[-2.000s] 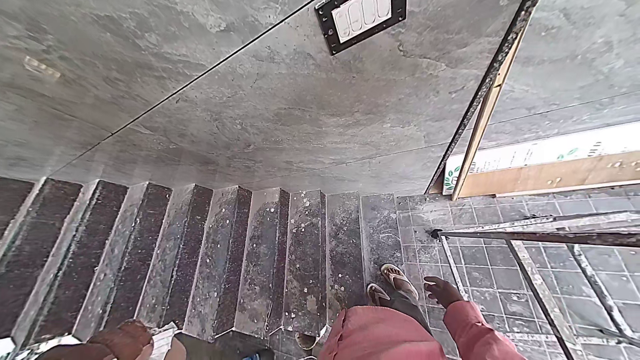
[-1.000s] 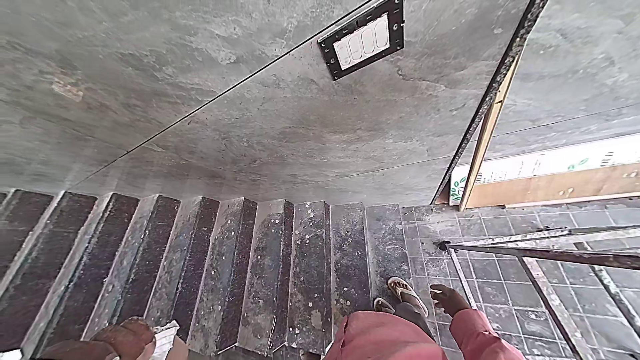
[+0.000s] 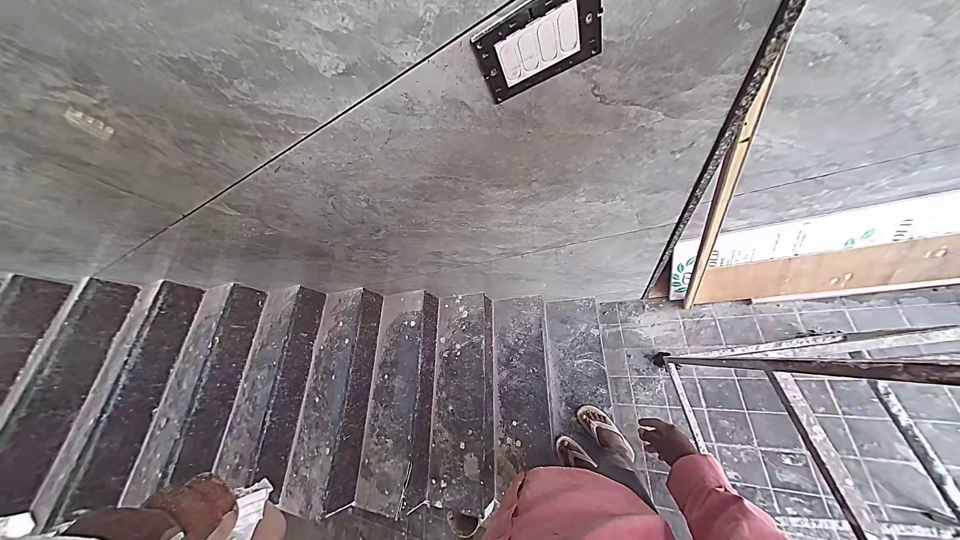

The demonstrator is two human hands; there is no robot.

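Note:
My left hand (image 3: 184, 506) is at the lower left edge, fingers curled against crumpled white material (image 3: 251, 510), paper or cloth; a tan edge shows beside it, and the rest is cut off. My right hand (image 3: 664, 441), in a pink sleeve, hangs low at my side with loosely bent fingers and nothing seen in it. It is near a thin bar of a metal frame (image 3: 802, 364), apart from it. My feet in flip-flops (image 3: 600, 427) stand by the top of dark, spotted stone stairs (image 3: 461, 382).
The stairs run off to the left along a grey stone-look wall (image 3: 420, 202) with a switch plate (image 3: 538, 45). At right, a wooden strip (image 3: 739, 172) leans near printed white board (image 3: 810, 240) and brown board (image 3: 847, 270). The metal frame stands over grey tiled floor (image 3: 735, 412).

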